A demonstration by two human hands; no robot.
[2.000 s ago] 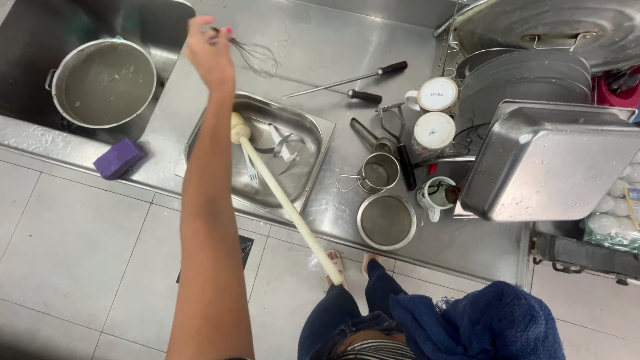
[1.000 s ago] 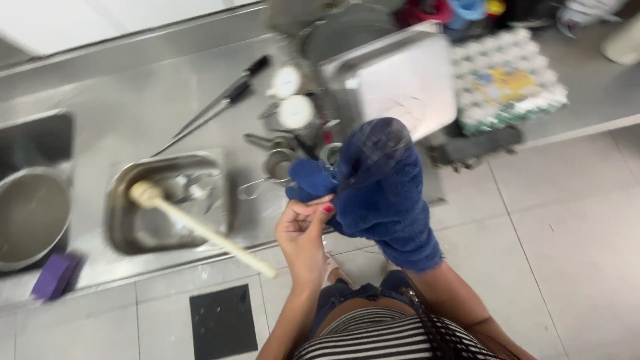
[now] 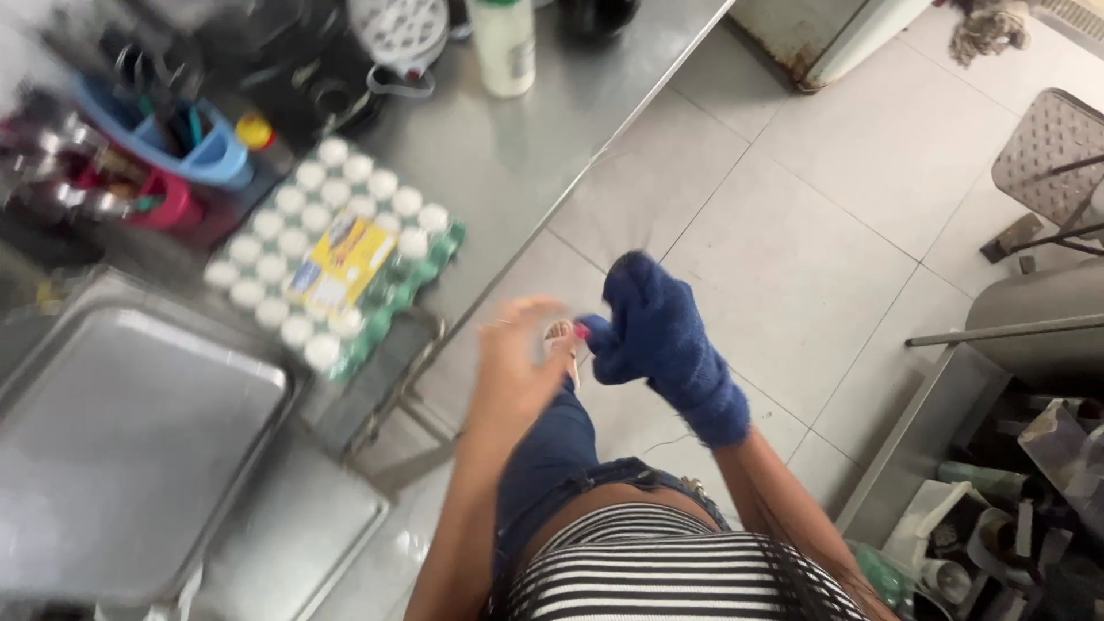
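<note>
My left hand [image 3: 517, 358], blurred, is bare with its fingers apart, and nothing shows in it. The pink nail of its thumb is close to the blue terry cloth [image 3: 668, 349], just left of it. That cloth covers my right hand [image 3: 660, 345] to the wrist like a mitt, so its fingers are hidden. Faint thin lines, perhaps whisk wires, show beyond the cloth's upper end; what holds them cannot be told. Both hands are in front of my body, above the tiled floor.
On the steel counter [image 3: 552, 129] at left are a tray of eggs [image 3: 302, 250], a blue utensil caddy [image 3: 220, 159], a pale bottle [image 3: 507, 52] and an upturned metal pan [image 3: 147, 448]. A perforated stool [image 3: 1052, 147] and a cluttered bin or shelf [image 3: 975, 517] stand at right.
Two seconds ago my left hand held a wire whisk above the counter by the sinks; it now holds nothing visible. The view has swung right, away from the sinks.
</note>
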